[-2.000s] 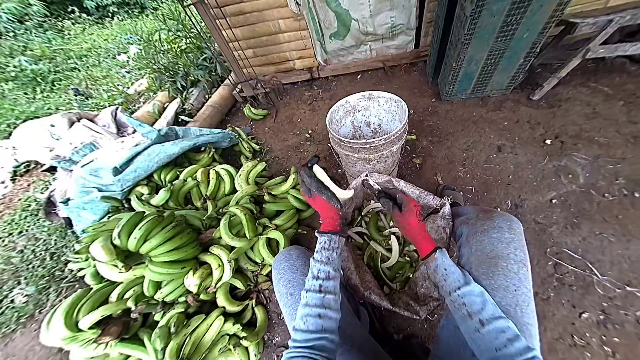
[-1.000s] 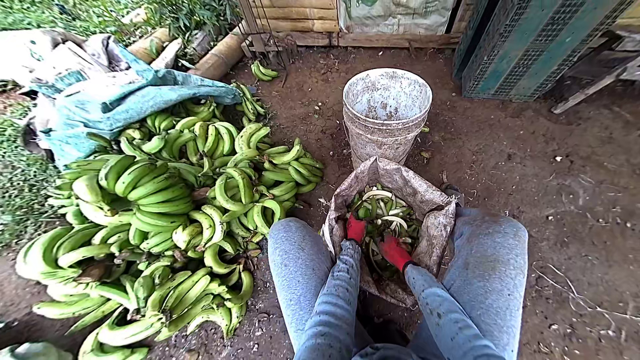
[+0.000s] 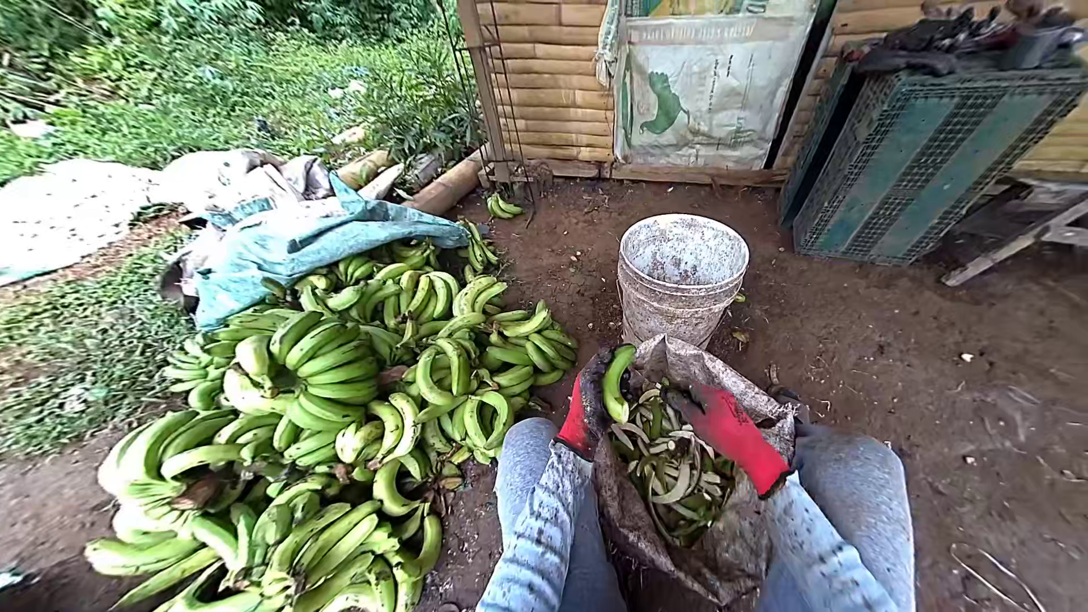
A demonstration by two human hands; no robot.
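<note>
My left hand [image 3: 592, 404], in a red and black work glove, holds a green unpeeled banana [image 3: 617, 382] upright over the left rim of an open woven sack [image 3: 731, 544]. Above the right part of the sack is my right hand [image 3: 727, 425], gloved alike, its fingers curled and pointing toward the banana; whether it holds a small tool cannot be told. Green and pale peels [image 3: 676, 480] lie inside the sack, between my knees. A dirty white plastic bucket [image 3: 680, 310] stands just beyond it.
Piled bunches of green bananas [image 3: 340, 374] cover the ground at left, partly under a blue tarp [image 3: 306, 246]. Plastic crates [image 3: 918, 161] stand at the back right near a bamboo wall [image 3: 552, 76]. A small bunch [image 3: 503, 206] lies near a bamboo pole [image 3: 446, 183].
Two seconds ago my left hand held a pale peeled banana. One second ago both hands were down inside the sack; now they are raised, with a green banana in my left hand.
</note>
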